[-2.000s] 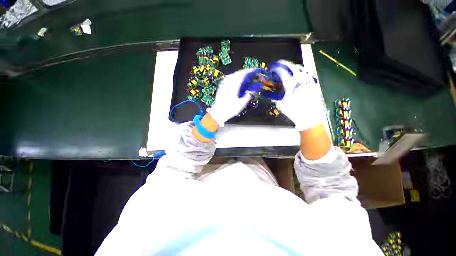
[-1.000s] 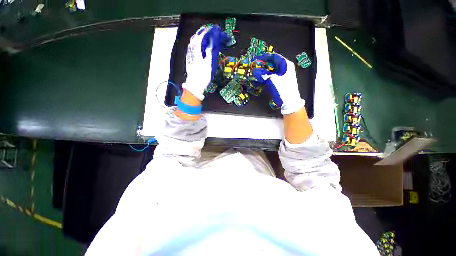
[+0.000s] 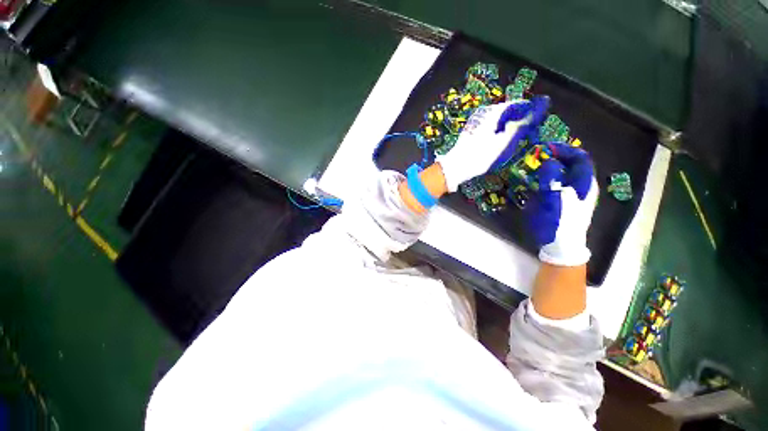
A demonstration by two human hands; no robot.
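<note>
My left hand (image 3: pixel 497 139), in a white glove with blue fingers and a light-blue wrist band, is above the middle of the black tray (image 3: pixel 627 139). Its palm side is hidden, so I cannot tell whether it holds anything. My right hand (image 3: pixel 566 202), gloved alike, is just right of it, with fingers curled on a circuit board piece (image 3: pixel 536 157) with yellow parts. Small green circuit boards (image 3: pixel 459 105) lie heaped at the tray's left side, with more below the hands. One single board (image 3: pixel 621 186) lies apart at the right.
A white sheet (image 3: pixel 370 126) shows around the tray. A board strip (image 3: pixel 654 318) lies on the green bench at right, near a thin yellow rail (image 3: pixel 697 208). A pale slanted plate (image 3: pixel 701 404) is at the lower right bench edge. A blue cord (image 3: pixel 389 137) loops over the tray's left edge.
The view has turned, so the tray appears tilted and farther right. My left hand has come closer to my right hand, away from the tray's left side. My right hand remains on a board piece.
</note>
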